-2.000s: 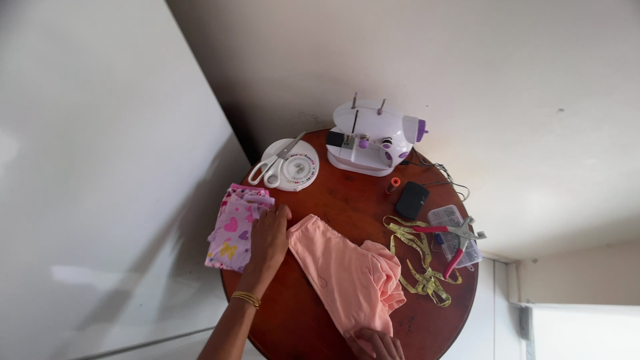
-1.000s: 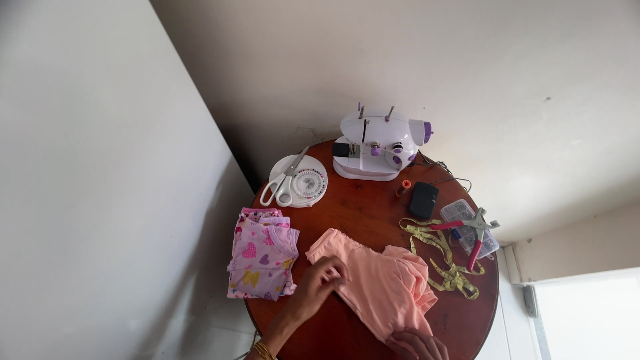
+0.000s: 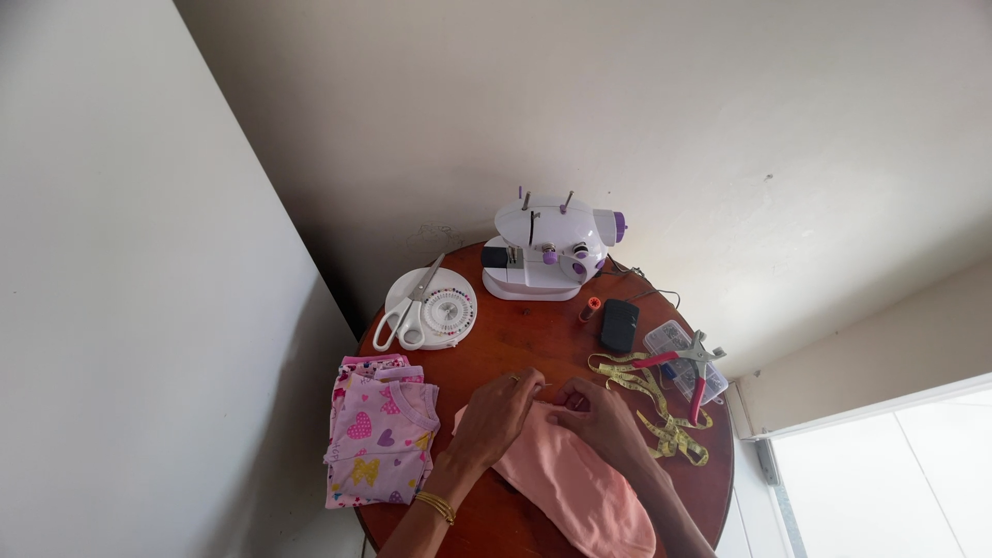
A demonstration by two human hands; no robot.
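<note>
A peach-coloured cloth garment (image 3: 577, 480) lies near the front of the round wooden table, under both hands. My left hand (image 3: 500, 411), with gold bangles at the wrist, is over the upper left of the cloth, its fingertips pinched around something thin and small, too fine to name. My right hand (image 3: 601, 415) has its thumb and fingers closed on the cloth's top edge, close to the left fingertips. Left of them lies a folded stack of pink printed clothes (image 3: 384, 442). White-handled scissors (image 3: 411, 314) rest on a white plate (image 3: 399, 287) beside a pin wheel (image 3: 448, 311).
A white and purple mini sewing machine (image 3: 550, 248) stands at the back by the wall. Right of centre are an orange thread spool (image 3: 590, 309), a black foot pedal (image 3: 619, 325), a yellow measuring tape (image 3: 659, 411), and red-handled pliers (image 3: 694, 360) on a clear plastic case (image 3: 670, 339).
My left hand has left the pink clothes and moved over to the peach garment. My right hand has moved from the garment's lower part to its top edge, and both hands are now close together.
</note>
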